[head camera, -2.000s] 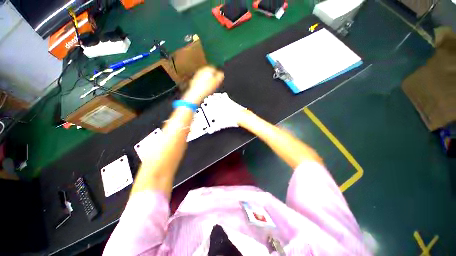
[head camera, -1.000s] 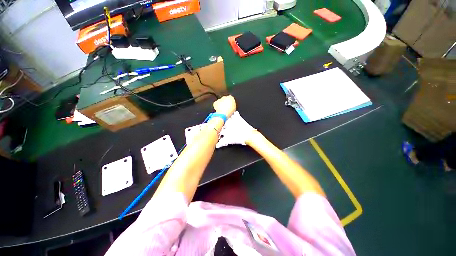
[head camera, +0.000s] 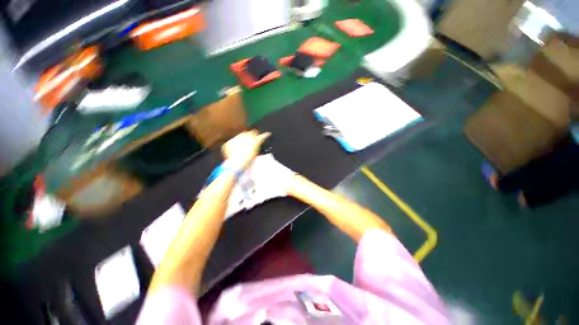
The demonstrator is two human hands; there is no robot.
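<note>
The picture is blurred. My left hand [head camera: 242, 150] is bare with a blue wrist band and is curled at the rear edge of a white unit; whether it grips a lead is unclear. My right hand [head camera: 270, 175], in a white glove, lies at the right side of that white unit [head camera: 236, 202] and blends with it. My hands and left wrist partly hide the unit. Two more flat white units lie to the left, one [head camera: 162, 233] partly behind my left forearm and one [head camera: 117, 282] further left.
A clipboard [head camera: 374, 115] lies on the black bench to the right. Orange pads [head camera: 354, 27] and black devices [head camera: 261, 67] lie on the green rear surface. A wooden-fronted rear bench [head camera: 219, 119] stands behind my left hand. A person's dark-clothed leg [head camera: 539, 174] is at far right.
The view has turned and shifted, so the bench sits differently in it. Both hands remain around the same place on the bench. The blue cord by my left forearm no longer shows clearly.
</note>
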